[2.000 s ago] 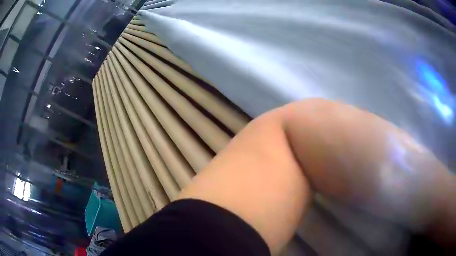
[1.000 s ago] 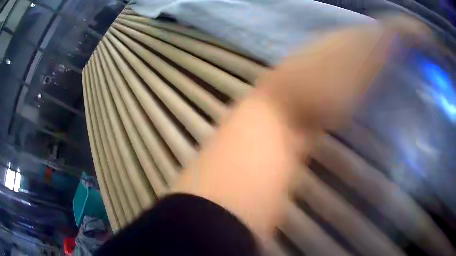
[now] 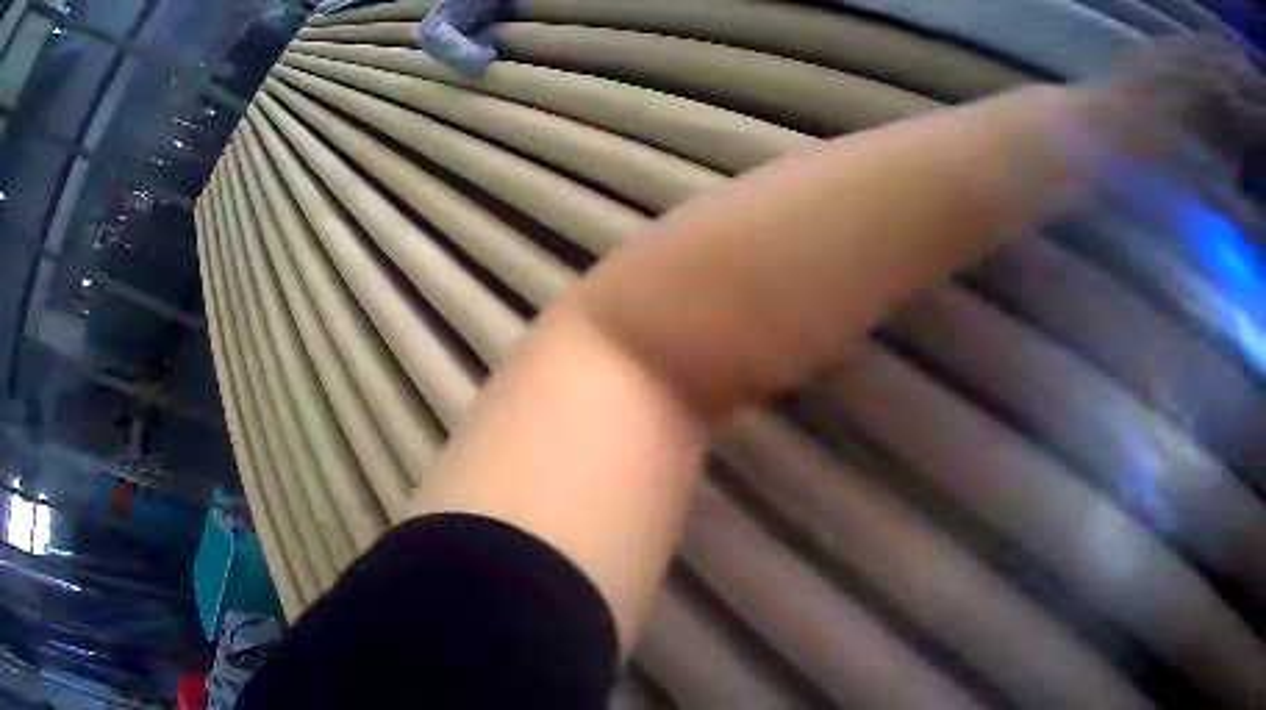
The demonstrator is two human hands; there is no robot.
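Rods covered in tan fabric (image 3: pixel 458 208) fan across the view, with dark gaps between them. A bare arm with a black short sleeve enters from the lower left and reaches over the rods to the upper right; I take it as my left arm. My left hand (image 3: pixel 1187 104) at its end is dark, perhaps gloved, and blurred; its fingers and any hold are unclear. A strip of grey fabric (image 3: pixel 1000 28) shows at the top edge, close to this hand. My right hand is not in view.
A grey shape like a gloved hand (image 3: pixel 458 39) touches the rods at the top; whose it is I cannot tell. A teal bin (image 3: pixel 229 569) and a red object (image 3: pixel 192 691) stand at the lower left. Blue glare covers the right side.
The grey fabric has drawn away towards the top, uncovering more tan rods. My left arm has straightened towards the upper right. The grey hand-like shape has appeared at the top.
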